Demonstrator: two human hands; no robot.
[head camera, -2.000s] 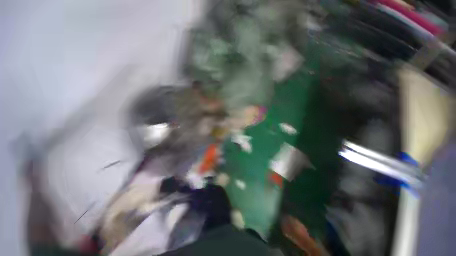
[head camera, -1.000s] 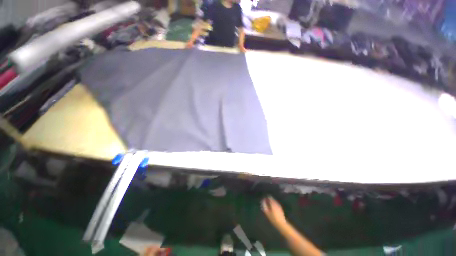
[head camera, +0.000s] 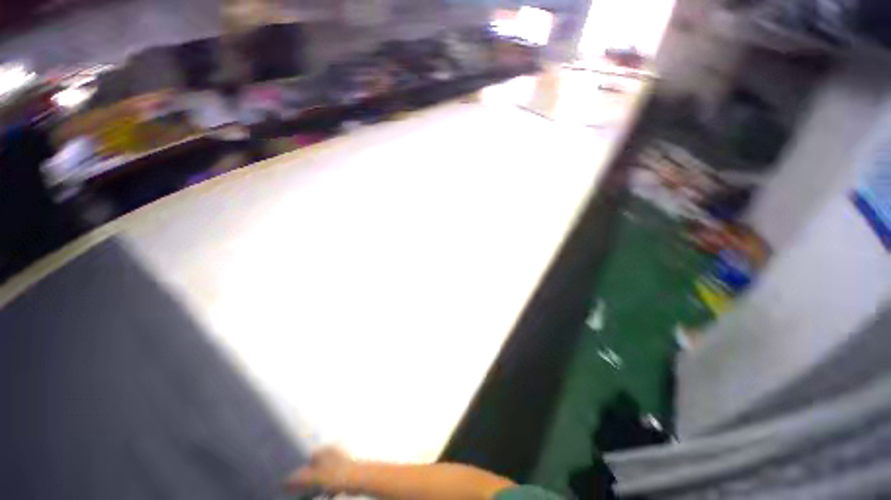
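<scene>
The dark grey cloth (head camera: 127, 381) lies over the left part of the long table, its edge slanting down to the bottom centre. My right hand (head camera: 320, 471), as I take it to be from the side of the arm, is blurred at the cloth's near corner, forearm coming in from the right. Its fingers touch or overlap the cloth edge; whether they grip it I cannot tell. The white sheet (head camera: 391, 264) covers the table beyond the cloth and is glaringly bright. My left hand is not in view.
Mixed bundles (head camera: 127, 127) line the table's far side. Green floor (head camera: 625, 264) with white scraps runs along its right side. Coloured bags or scraps (head camera: 728, 278) lie against a pale surface (head camera: 772, 312). Grey-white long shapes (head camera: 762, 459) stand at the lower right.
The view has swung right along the table. The cloth now shows at lower left, and the person across the table is no longer clearly seen. My right hand has moved from over the floor to the cloth corner.
</scene>
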